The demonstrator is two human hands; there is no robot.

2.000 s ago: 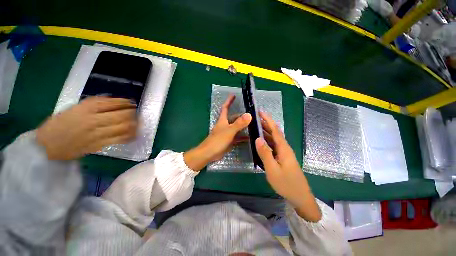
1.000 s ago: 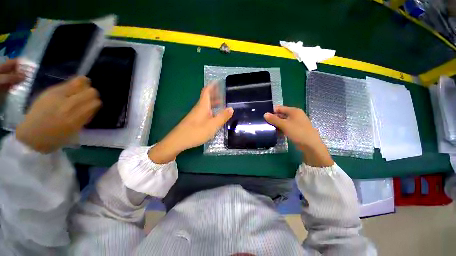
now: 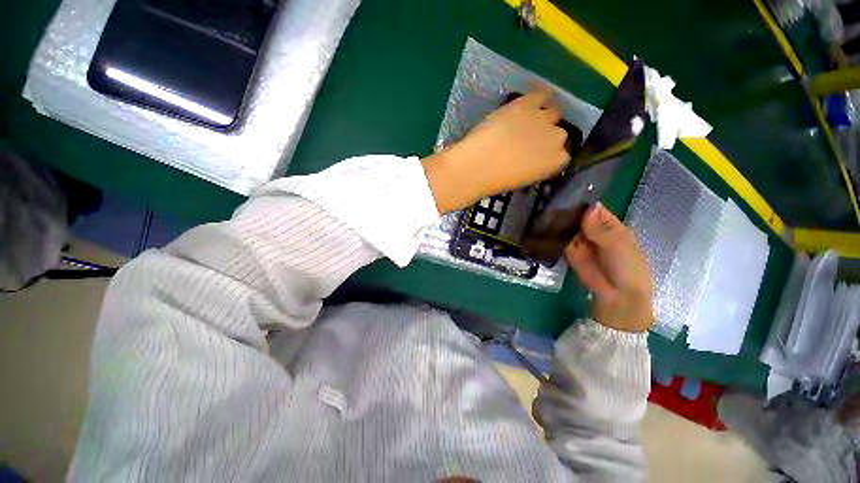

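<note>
An opened phone body [image 3: 487,224] with rows of white squares lies on a silvery bubble wrap sheet [image 3: 464,94]. My right hand [image 3: 615,262] holds the dark glossy screen [image 3: 577,195] by its lower edge, tilted up along the body's right side. My left hand [image 3: 502,151] is over the upper part of the body, fingers bent down near the raised screen. What its fingertips touch is hidden, so I cannot tell whether it grips anything.
A glossy black phone [image 3: 179,58] lies on a pile of bubble bags [image 3: 283,104] at left. Bubble wrap [image 3: 660,226] and white sheets [image 3: 724,292] lie right. A crumpled white wipe [image 3: 671,111] is by the yellow tape [image 3: 735,170]. A blurred grey shape is far left.
The phone is now open, its screen raised towards the right. My left hand has moved over the body. The other person's hands and the phone they held have left the view. The view has tilted.
</note>
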